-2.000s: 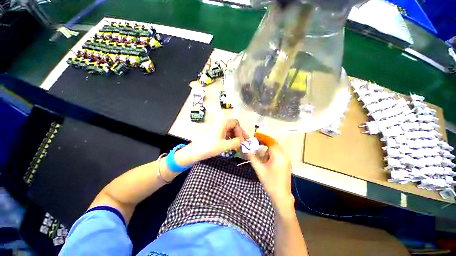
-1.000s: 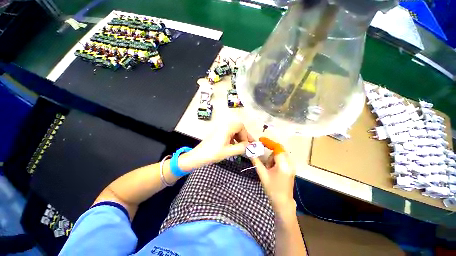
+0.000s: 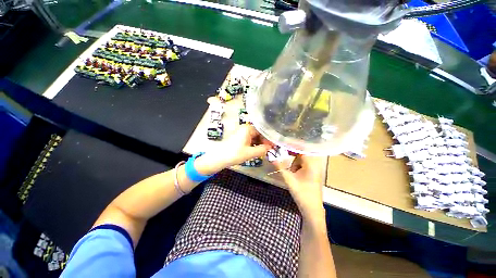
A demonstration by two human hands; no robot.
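A small white plug housing (image 3: 274, 155) sits between my hands, just under the front rim of the clear extraction hood (image 3: 312, 122). My left hand (image 3: 239, 149) pinches it from the left. My right hand (image 3: 305, 176) is closed at its right, around the soldering iron, whose orange grip is almost fully hidden by the hood rim and fingers. A thin pale strand, perhaps solder wire (image 3: 276, 172), shows below the fingers. A green board (image 3: 253, 162) lies just below my left hand. The iron's tip cannot be made out.
Joined boards and housings (image 3: 216, 130) lie on the tan work board (image 3: 197, 142). Circuit boards stand in rows (image 3: 128, 57) on the black bench mat (image 3: 147, 103). White housings (image 3: 443, 168) cover brown cardboard (image 3: 361, 176) at right. A black tray (image 3: 98, 179) is at left.
The view has shifted slightly, and the hood appears lower and over the hands. The orange grip, clear before, is now mostly covered. My hands still hold the housing and the iron.
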